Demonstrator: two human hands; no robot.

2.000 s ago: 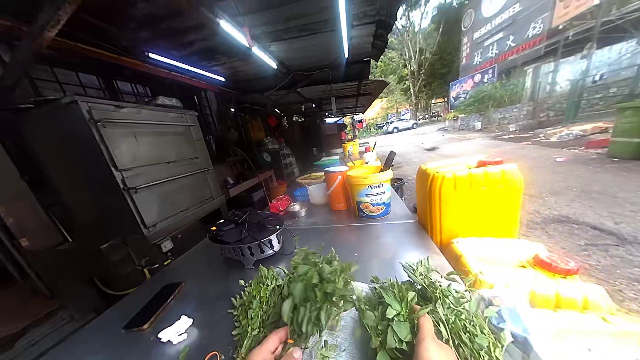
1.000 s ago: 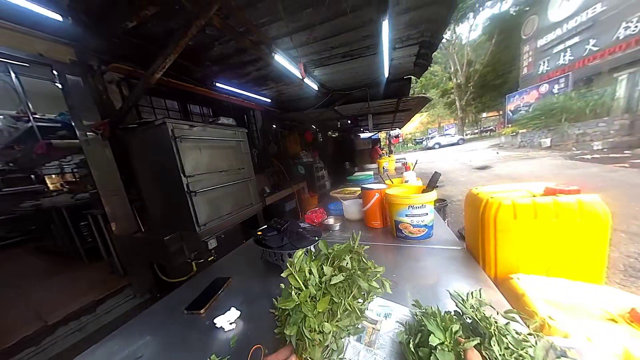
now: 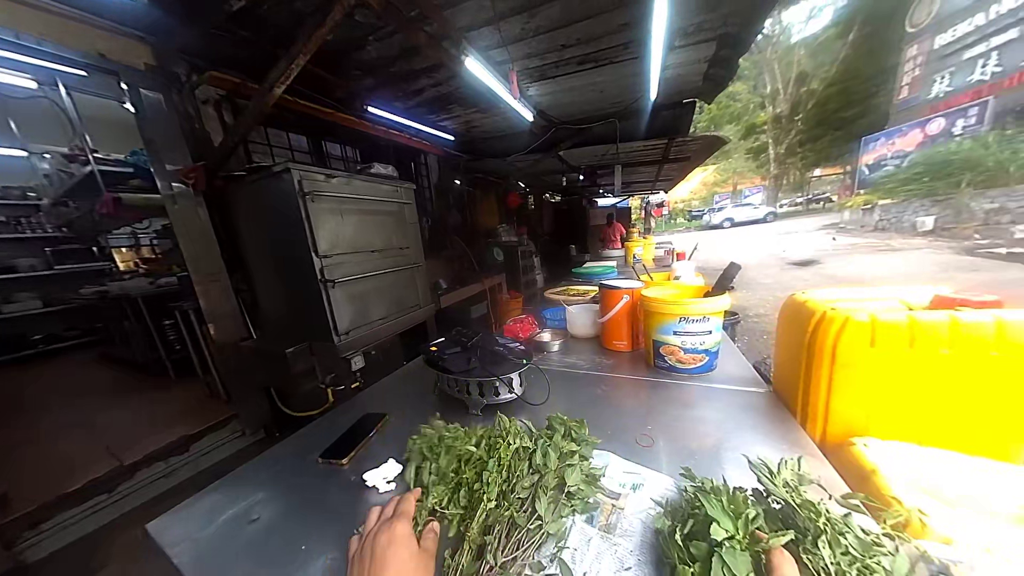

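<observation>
My left hand (image 3: pixel 394 538) lies at the bottom, fingers spread, against the left side of a large bunch of leafy green herbs (image 3: pixel 512 488). Whether it presses on the stems is not plain. At the lower right, my right hand (image 3: pixel 778 555) is mostly hidden in a second leafy bunch (image 3: pixel 712 520); only a finger or thumb shows, so its grip is unclear. Between the bunches, a sheet of newspaper (image 3: pixel 616 504) lies on the metal table. Left of the larger bunch are a crumpled white tissue (image 3: pixel 382 475) and a dark phone (image 3: pixel 354 438).
Ahead on the table (image 3: pixel 264 512) stand a round metal stove (image 3: pixel 477 376) with dark items on top, a yellow Planta tub (image 3: pixel 685 330), an orange bucket (image 3: pixel 620 314) and a white bowl (image 3: pixel 582 320). Yellow jerrycans (image 3: pixel 904 368) border the right side. Far off is a person (image 3: pixel 613 232).
My left hand, barely visible a second ago, now shows beside the larger bunch. That bunch stood more upright then and now lies lower. The view has turned left since two seconds ago.
</observation>
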